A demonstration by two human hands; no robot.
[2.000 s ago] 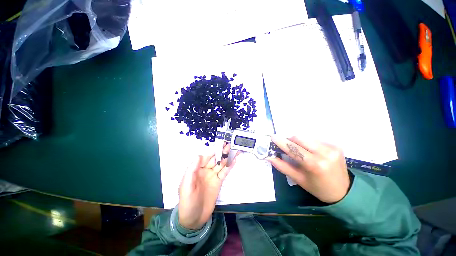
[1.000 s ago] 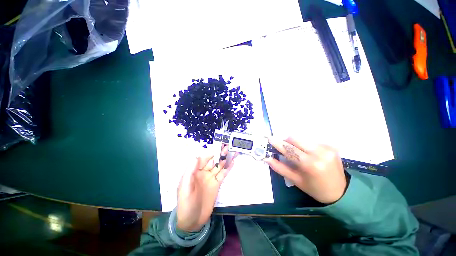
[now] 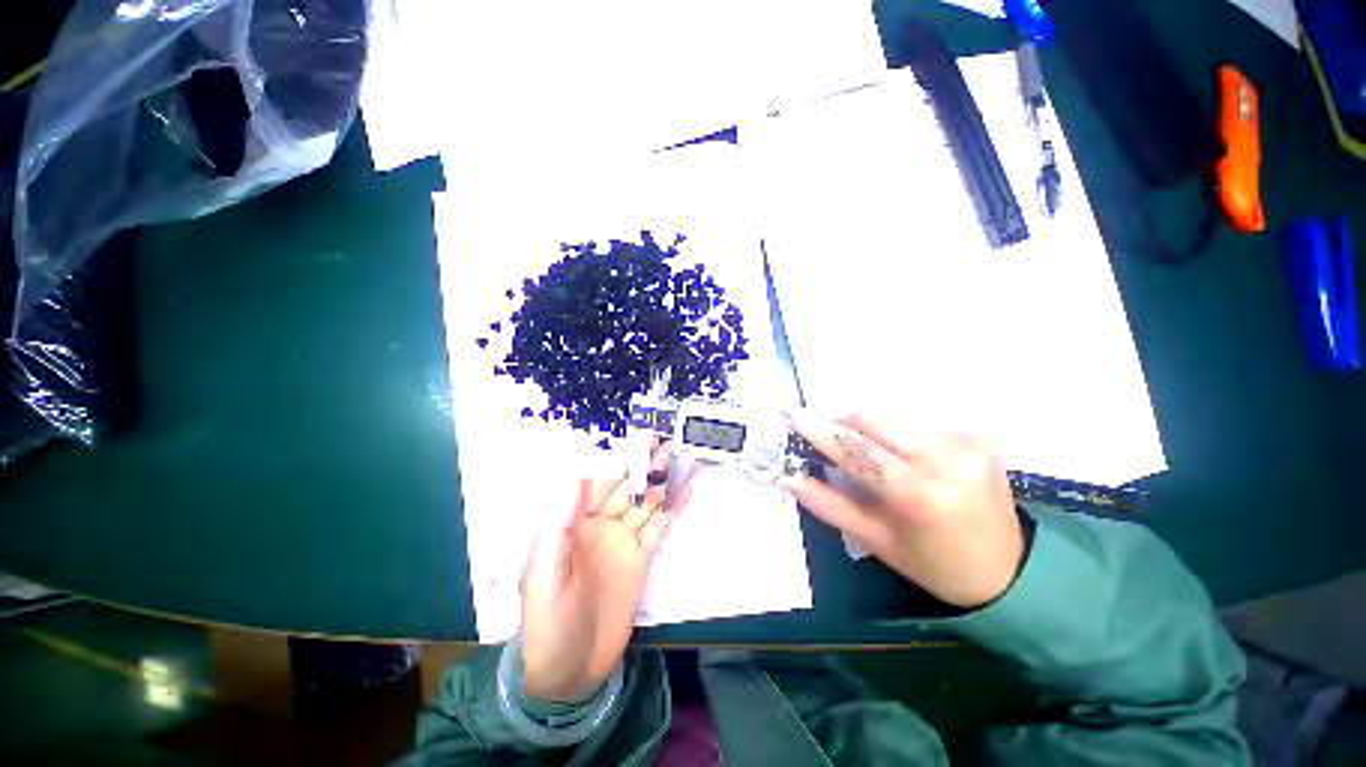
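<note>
A heap of tiny black parts (image 3: 614, 322) lies on white paper (image 3: 517, 555) in the middle. My right hand (image 3: 914, 502) grips the digital caliper (image 3: 727, 436) by its beam, with the display facing up and the jaws at the heap's lower edge. My left hand (image 3: 599, 562) is palm up below the caliper. Its fingertips are at the caliper's lower jaws, with a small black part (image 3: 655, 477) between them. Whether the jaws touch the part is too small to tell.
White sheets (image 3: 974, 330) lie right and above, with a black bar (image 3: 971, 143) and a pen (image 3: 1040, 135). An orange knife (image 3: 1240, 147) and a blue object (image 3: 1324, 292) lie far right. A crumpled clear bag (image 3: 285, 128) is upper left, with a shiny black bag (image 3: 53, 352) below it.
The whole view has shifted slightly, so the bench things appear a little further left. Both hands keep nearly the same pose at the caliper.
</note>
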